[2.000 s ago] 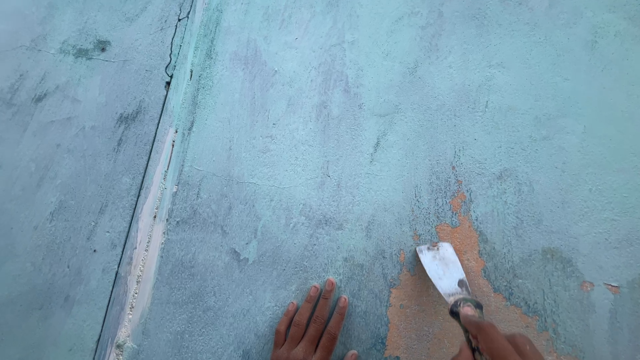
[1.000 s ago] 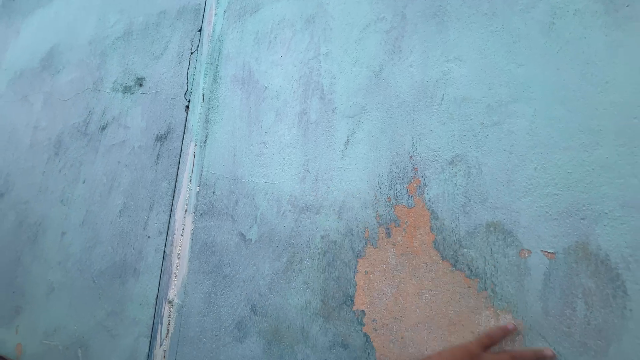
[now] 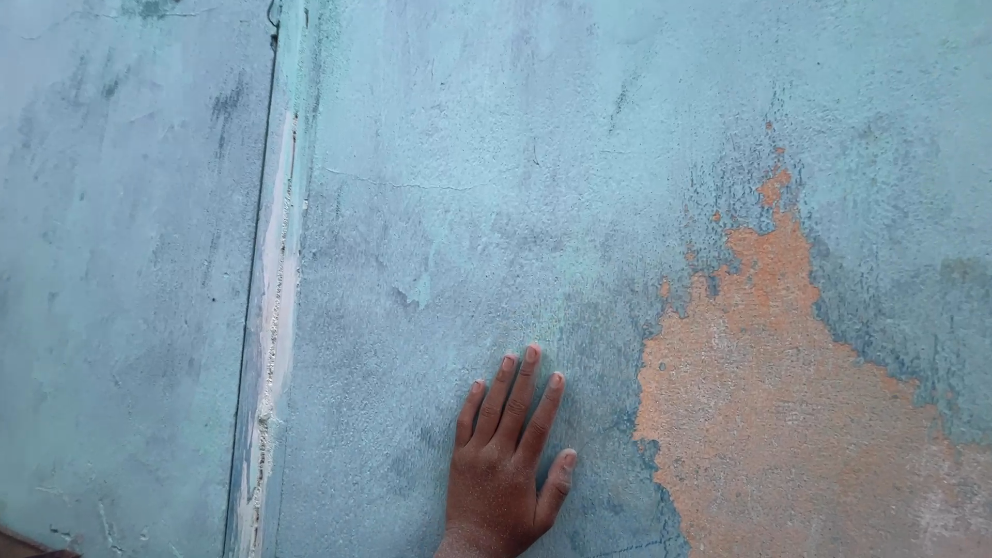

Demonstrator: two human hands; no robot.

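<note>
My left hand (image 3: 504, 457) lies palm down on the blue-green painted wall (image 3: 434, 256), low in the view, its fingers apart and pointing up. It holds nothing. To its right is a bare orange patch (image 3: 775, 403) with ragged edges, where the paint is gone; the hand does not touch it. Small orange spots and worn paint show above the patch's pointed top. My right hand is out of view, and so is the scraper.
A vertical joint (image 3: 279, 310) with a pale, rough strip and a dark gap runs down the wall on the left. Thin cracks mark the paint. A dark brown edge (image 3: 35, 546), too little seen to identify, shows at the bottom left corner.
Two seconds ago my right hand held a scraper against the orange patch; both have left the view. My left hand, on the wall then too, shows more fully now.
</note>
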